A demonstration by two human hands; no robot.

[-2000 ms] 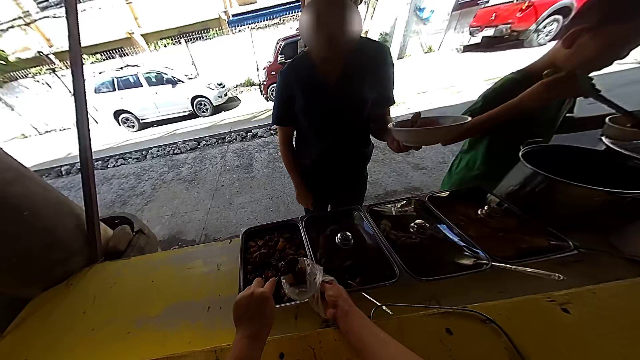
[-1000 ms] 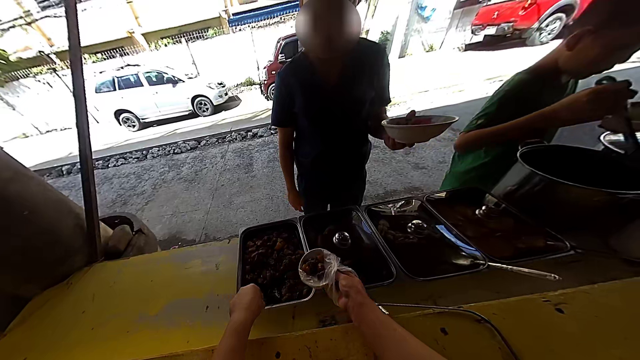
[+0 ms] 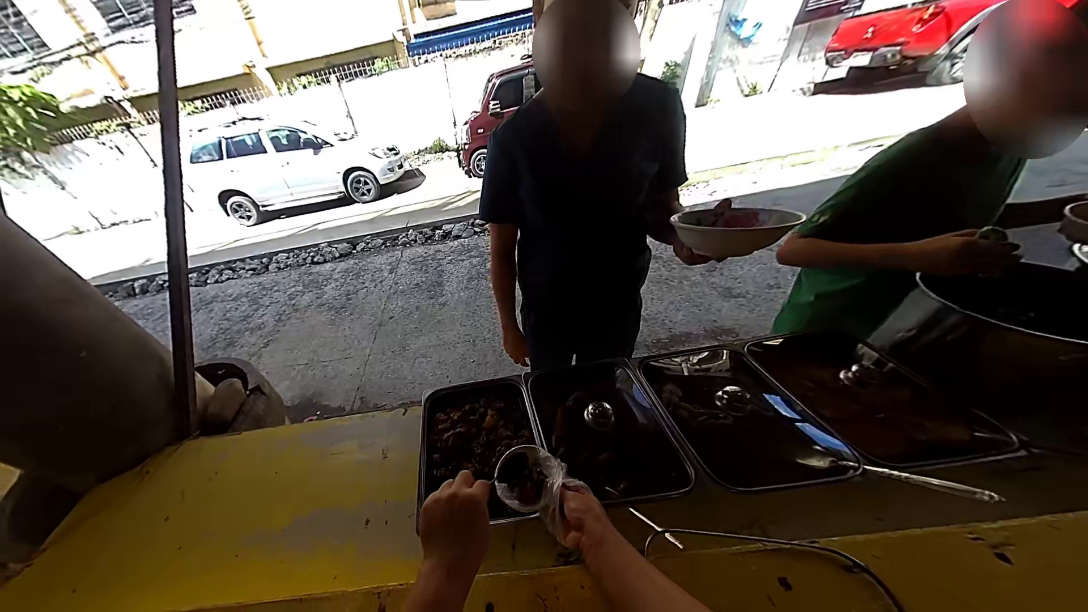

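Note:
At the front edge of the leftmost metal food tray (image 3: 422, 459), my left hand (image 3: 456, 520) is closed around the handle of what looks like a round ladle (image 3: 519, 478). The ladle's bowl holds dark food and sits at the mouth of a clear plastic bag (image 3: 552, 497). My right hand (image 3: 580, 514) grips that bag just right of the ladle. The tray is uncovered, with dark chunky food (image 3: 476, 429) in it.
Lidded trays (image 3: 599, 415) run rightward to a large pot (image 3: 1011, 331). A serving spoon (image 3: 931, 483) and a black cable (image 3: 765, 538) lie on the yellow counter (image 3: 280, 501). Opposite, one person holds a bowl (image 3: 738, 232); another person in green (image 3: 901, 212) leans at the pot.
The ladle and bag have moved slightly nearer the tray's front edge since a second ago. The person in green, earlier holding a utensil, has lowered a hand over the pot.

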